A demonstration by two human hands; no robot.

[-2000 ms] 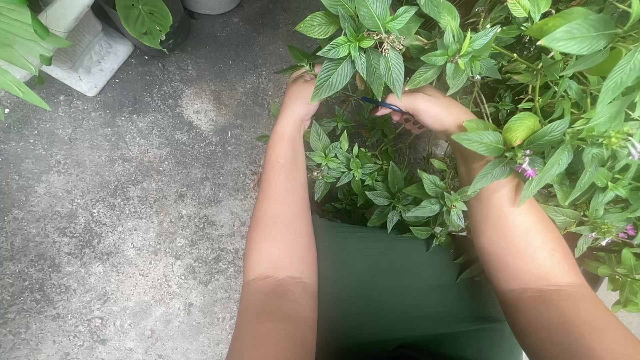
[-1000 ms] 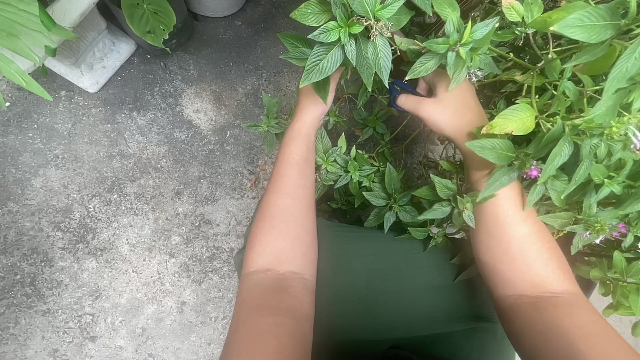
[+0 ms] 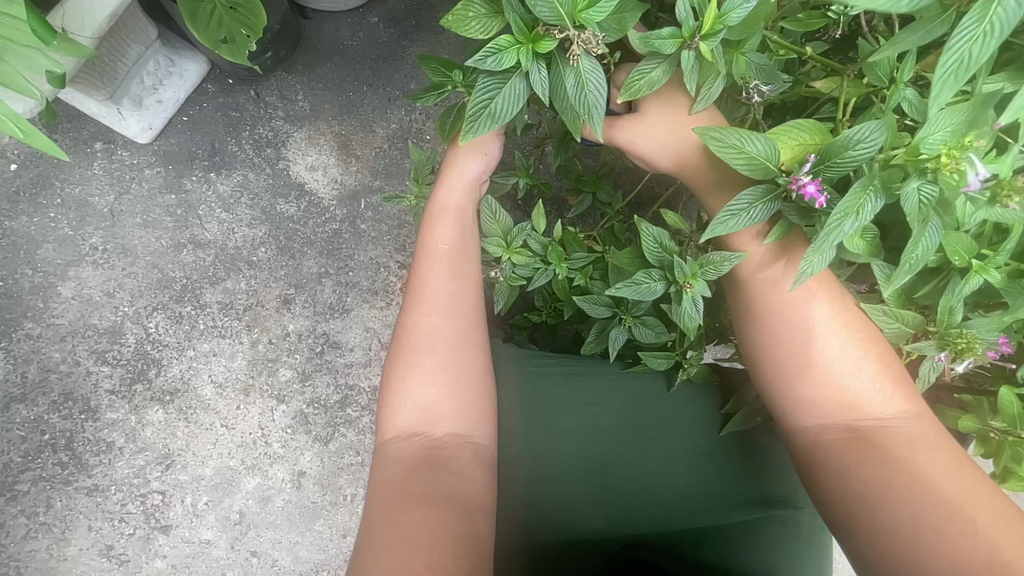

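Observation:
My left hand (image 3: 478,154) reaches in among the stems of a leafy green plant (image 3: 500,100); its fingers are hidden under the leaves, so what it holds does not show. To its right, my right hand (image 3: 652,128) is closed around a dark blue handle (image 3: 592,142), of which only a small part shows between the hand and a large leaf. The rest of that tool is hidden by foliage. A dried brown flower head (image 3: 578,40) stands on the plant above and between the two hands.
Dense foliage with pink flowers (image 3: 808,188) hangs over my right forearm. Lower leafy shoots (image 3: 640,280) grow between my arms, above green cloth (image 3: 624,440). Concrete ground (image 3: 200,320) lies at the left, with a white pedestal base (image 3: 144,88) and a dark pot (image 3: 276,40) at the upper left.
The blue-handled tool showed more plainly in the earlier frames; leaves and my right hand now cover most of it. My right hand has moved up, deeper into the foliage.

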